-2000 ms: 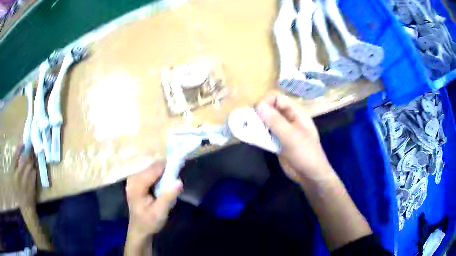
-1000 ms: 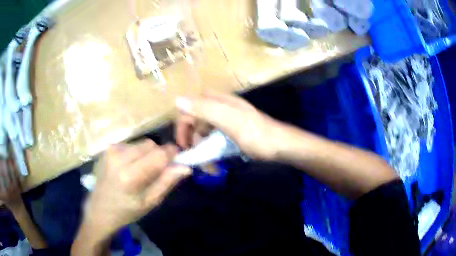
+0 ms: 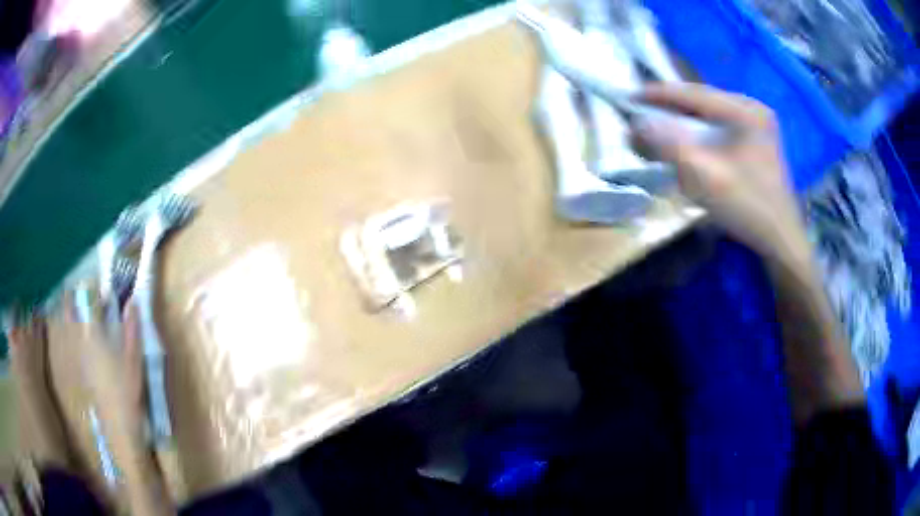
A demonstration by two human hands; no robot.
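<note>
My right hand [image 3: 721,151] is at the upper right, blurred, its fingers around the wide end of a white curved handle body [image 3: 580,50]. This body lies slanted across other handle bodies [image 3: 570,141] at the bench's right end. What seems to be my left hand [image 3: 111,373] is at the far left over a small row of dark-tipped handles [image 3: 151,302]. It is blurred, and its grip cannot be told. A white fixture [image 3: 404,252] sits mid-bench.
A green belt [image 3: 242,76] runs along the bench's [image 3: 484,292] far edge, with a white blurred item [image 3: 343,55] at its border. Blue crates [image 3: 741,60] stand at the right, with grey-white pieces [image 3: 857,262] heaped inside. Another hand seems to be at the left edge.
My hands were together over a white piece at the near edge. They are now apart, the right at the handle bodies, the left at the far left. The view has shifted too.
</note>
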